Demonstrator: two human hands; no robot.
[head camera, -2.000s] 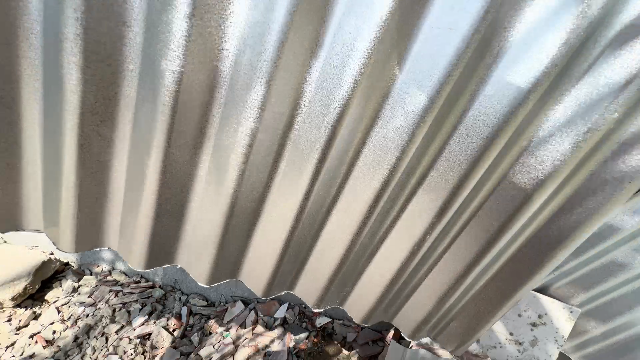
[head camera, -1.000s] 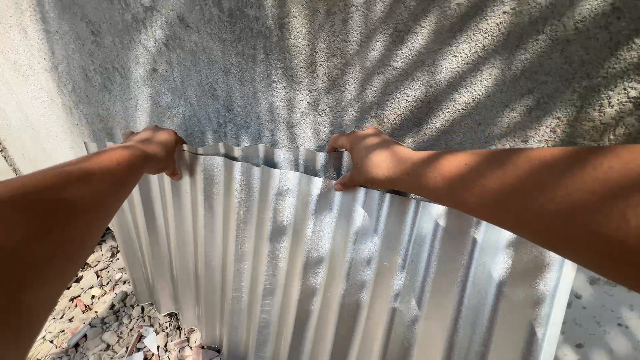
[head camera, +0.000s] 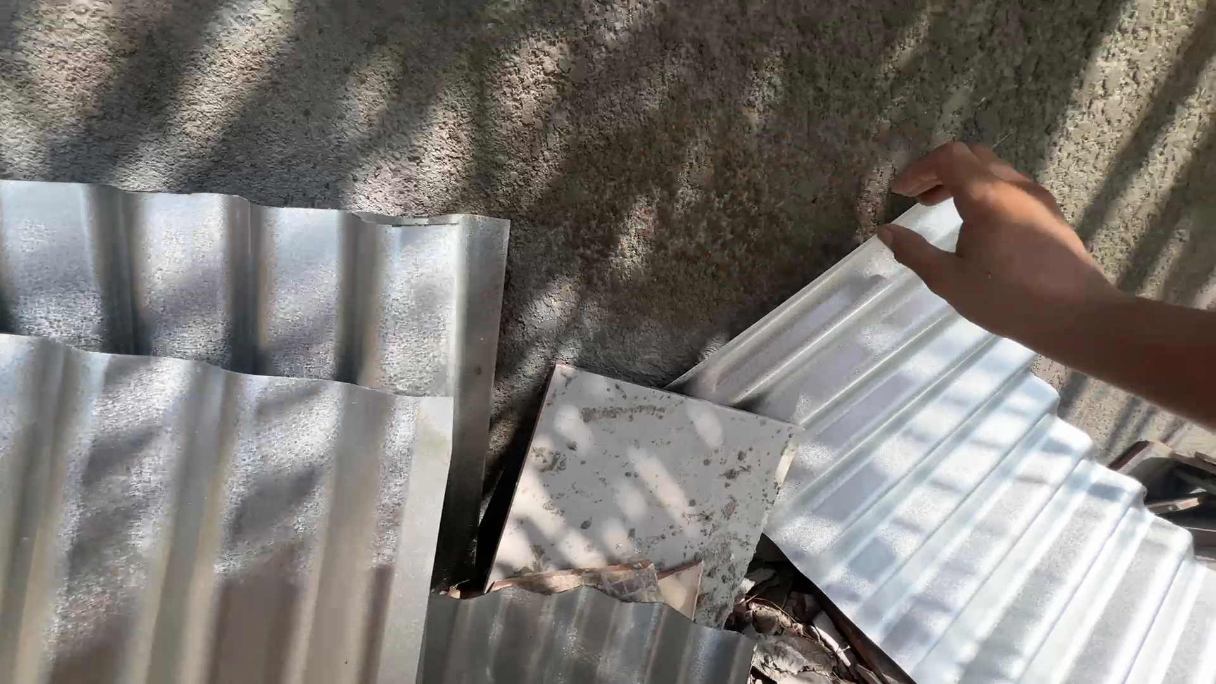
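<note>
My right hand (head camera: 1007, 242) is at the upper corner of a corrugated metal sheet (head camera: 950, 456) that lies tilted at the right. Its thumb and fingers are apart around that corner; whether they grip it cannot be made out. At the left, two more corrugated sheets stand upright, a front one (head camera: 237, 494) overlapping a rear one (head camera: 408, 294). My left hand is out of view. Between the sheets leans a white, stained tile (head camera: 646, 465), with a smaller corrugated piece (head camera: 589, 636) below it.
A rough cement wall (head camera: 617, 123) rises behind everything, striped with shadows. Broken rubble and dry debris (head camera: 788, 617) lie beneath the tile and the right sheet. Dark objects (head camera: 1178, 484) sit at the right edge.
A second ago both my hands were on the top edge of upright corrugated sheeting. Now my right hand is at the tilted sheet's corner and my left is out of view. The view has shifted.
</note>
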